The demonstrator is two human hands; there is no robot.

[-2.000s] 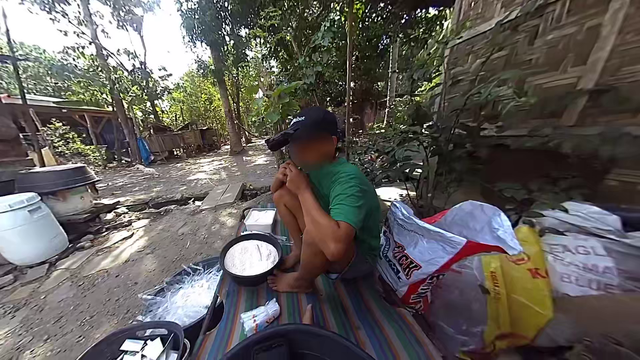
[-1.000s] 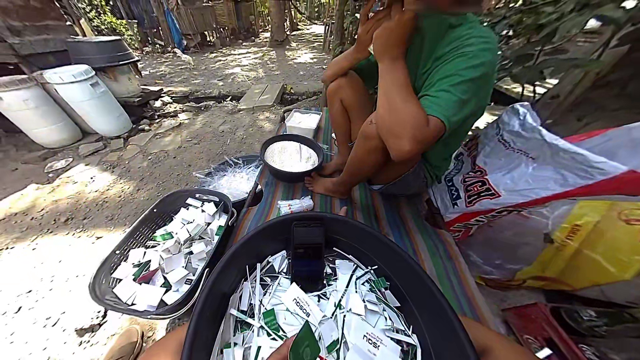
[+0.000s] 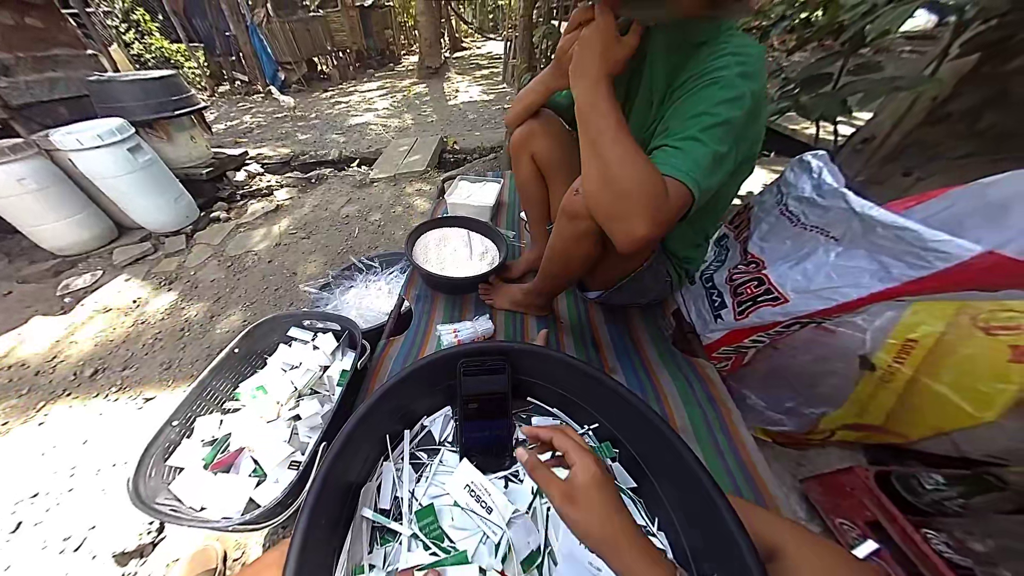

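A large black plastic basin [image 3: 640, 416] full of cut paper strips and printed pieces [image 3: 480, 496] sits before me. A smartphone [image 3: 485, 412] leans upright against its far inner wall. My right hand [image 3: 564, 472] is over the papers just right of the phone, fingers curled and apart, nothing plainly in them. Of my left hand [image 3: 432, 571] only a fingertip shows at the bottom edge, among the papers; its grip is hidden. Left of the basin, a black plastic basket [image 3: 180, 416] holds white and green paper pieces [image 3: 264, 416].
A person in a green shirt [image 3: 696, 104] sits ahead on the striped mat [image 3: 688, 384]. Near their feet stand a bowl of white powder [image 3: 456, 252] and a white tub [image 3: 474, 198]. Sacks [image 3: 832, 232] and a red crate [image 3: 872, 512] lie right; clear plastic strips [image 3: 364, 292] lie left.
My right hand has come into view over the basin, beside the phone. The view has tilted down since two seconds ago.
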